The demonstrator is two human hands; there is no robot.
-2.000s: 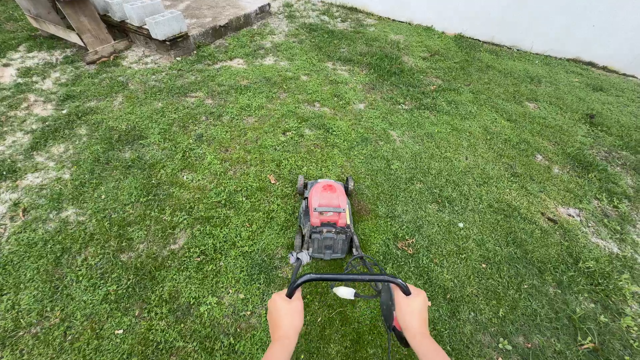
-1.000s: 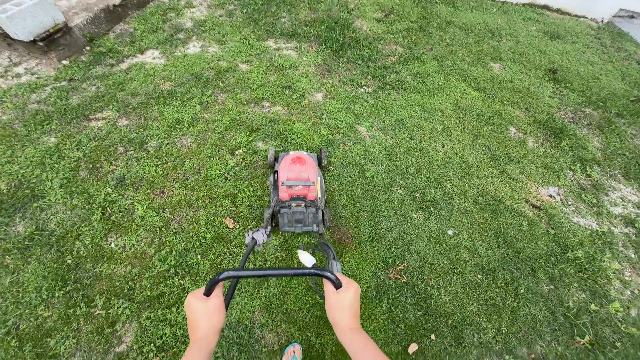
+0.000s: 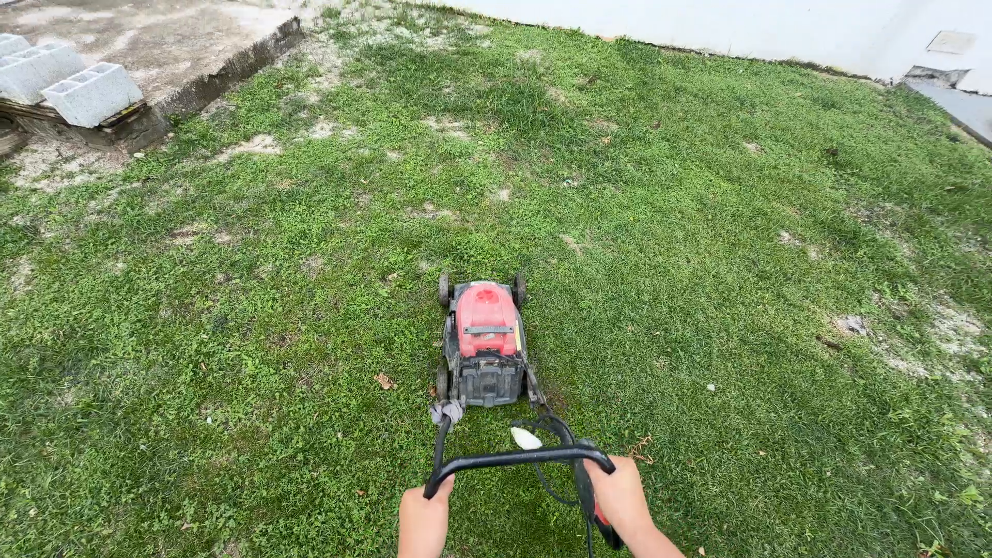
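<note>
A red and black electric lawn mower (image 3: pixel 487 337) stands on the grass ahead of me, its black tubular handle (image 3: pixel 515 457) reaching back to my hands. My left hand (image 3: pixel 425 515) is closed around the handle's left end. Around the right end, beside a black and red switch box (image 3: pixel 587 484), my right hand (image 3: pixel 620 496) is closed. A black cable (image 3: pixel 549 484) loops by the right side of the handle, with a white piece (image 3: pixel 526 439) next to it. Grey cloth or tape (image 3: pixel 446 411) is wrapped on the left handle tube.
Hollow concrete blocks (image 3: pixel 91 94) rest on boards at the upper left, by a raised concrete slab (image 3: pixel 225 70). A white wall (image 3: pixel 697 27) runs along the back. Grass with bare patches surrounds the mower; a grey paved strip (image 3: pixel 957 105) lies at the far right.
The view has shifted; the concrete blocks, cut off at the upper left one second ago, show more fully now. Both hands have stayed on the handle. My foot, seen one second ago, is out of view.
</note>
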